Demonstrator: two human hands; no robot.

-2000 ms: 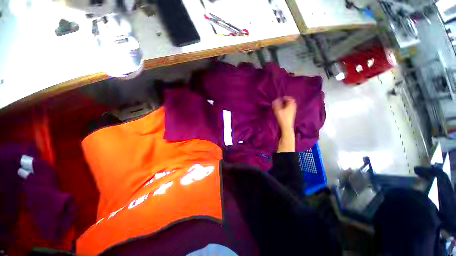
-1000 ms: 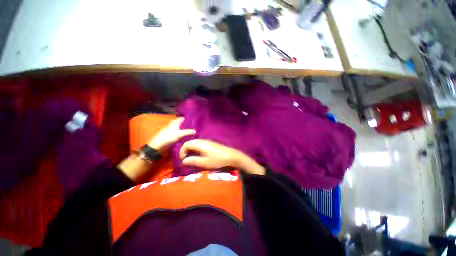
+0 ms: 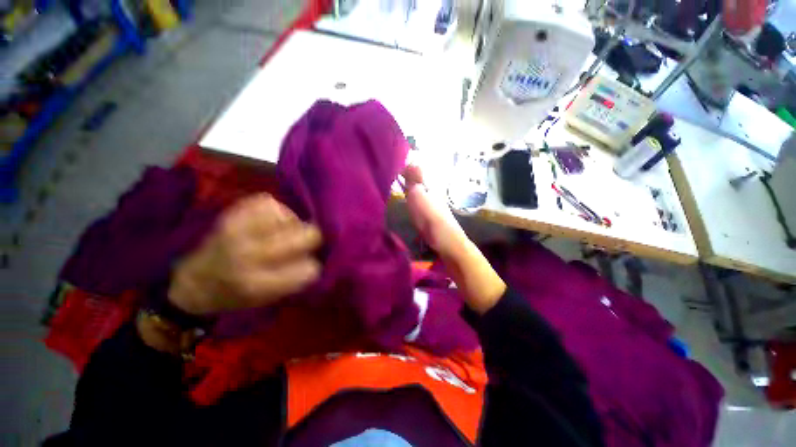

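A maroon-purple garment (image 3: 345, 175) is lifted in front of me, its upper part over the front edge of the white table and its lower part on my lap. My right hand (image 3: 419, 196) grips its right edge near a small white spot. My left hand (image 3: 249, 253), blurred, is raised at the garment's left side with fingers curled; whether it holds cloth cannot be told. The sewing machine's white head (image 3: 532, 65) stands behind, to the right of the garment. The needle area is lost in glare.
More maroon garments (image 3: 602, 340) are piled at the right. Others (image 3: 140, 231) lie over the red crate (image 3: 83, 327) at the left. A black phone-like rectangle (image 3: 517, 179), a red-and-dark tool (image 3: 580, 205), a control panel (image 3: 609, 112) and thread cones (image 3: 646, 147) are on the table (image 3: 271, 96).
The view has swung left and up, bringing the machine head into sight. Both hands have risen from the lap, and a garment is now lifted toward the table.
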